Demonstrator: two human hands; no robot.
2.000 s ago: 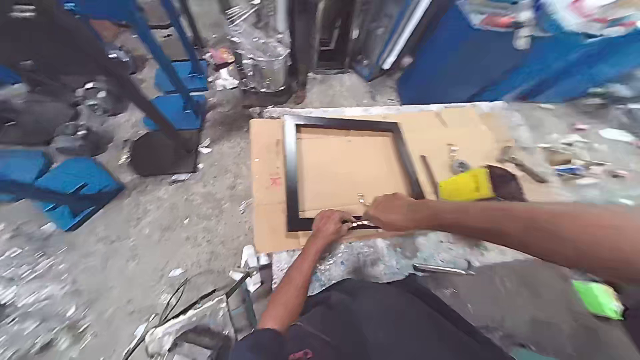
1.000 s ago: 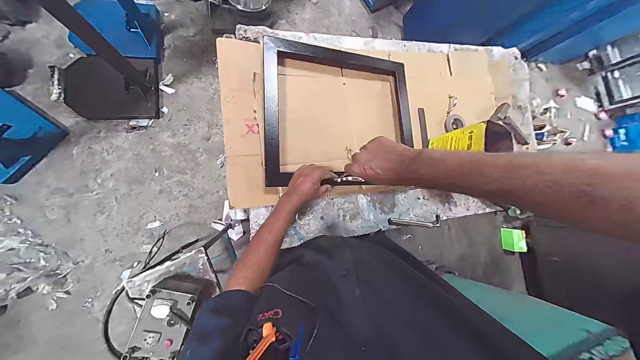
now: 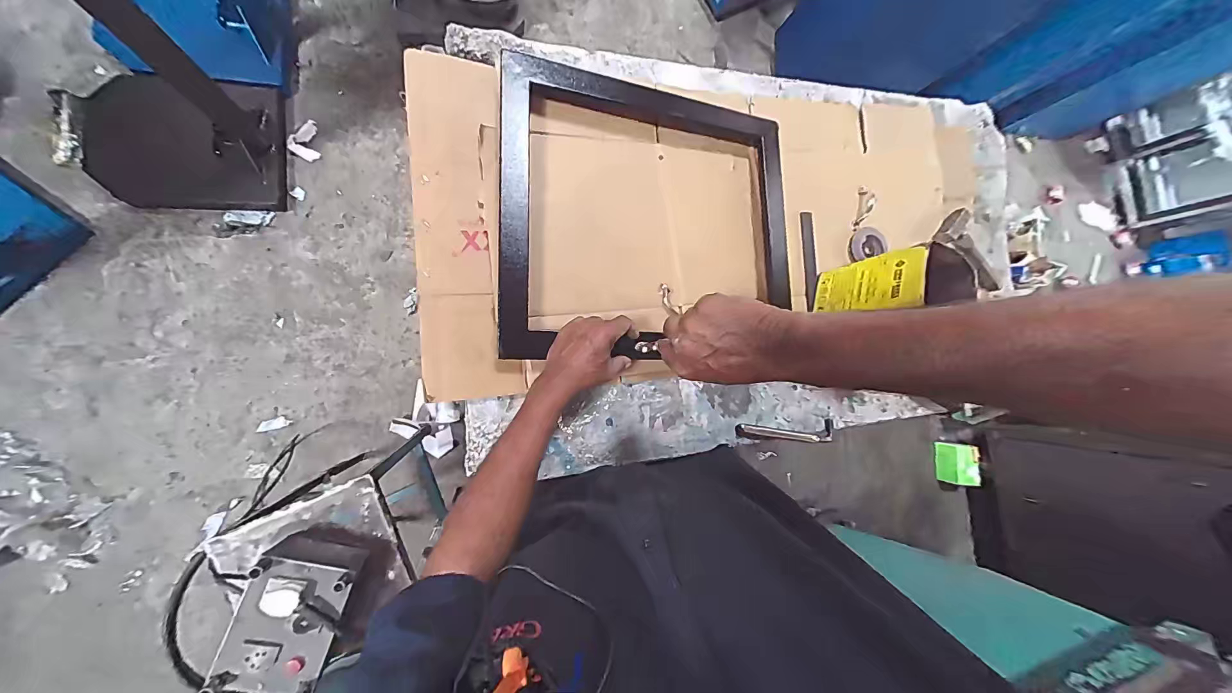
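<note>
A black rectangular frame point(image 3: 515, 212) lies on flattened cardboard point(image 3: 448, 327) over a paint-spotted work table point(image 3: 616, 433). On the frame's near bar rests my left hand point(image 3: 585, 351), its fingers around the bar. Just to its right, my right hand point(image 3: 722, 337) is closed on a small metal tool point(image 3: 666, 296), whose hooked end sticks up above the fist. Small shiny metal pieces point(image 3: 647, 346) show on the bar between the hands; their exact kind cannot be told.
Right of the frame lie a dark flat strip point(image 3: 808, 248), a round disc point(image 3: 867, 244) and a yellow-labelled box point(image 3: 874, 281). A metal rod with a bent end point(image 3: 784, 434) lies at the near table edge. A metal control box point(image 3: 279, 616) stands at lower left, blue cabinets point(image 3: 895, 48) behind.
Both hands remain at the frame's near bar, the right still holding the small tool. The view has shifted and come closer over the table.
</note>
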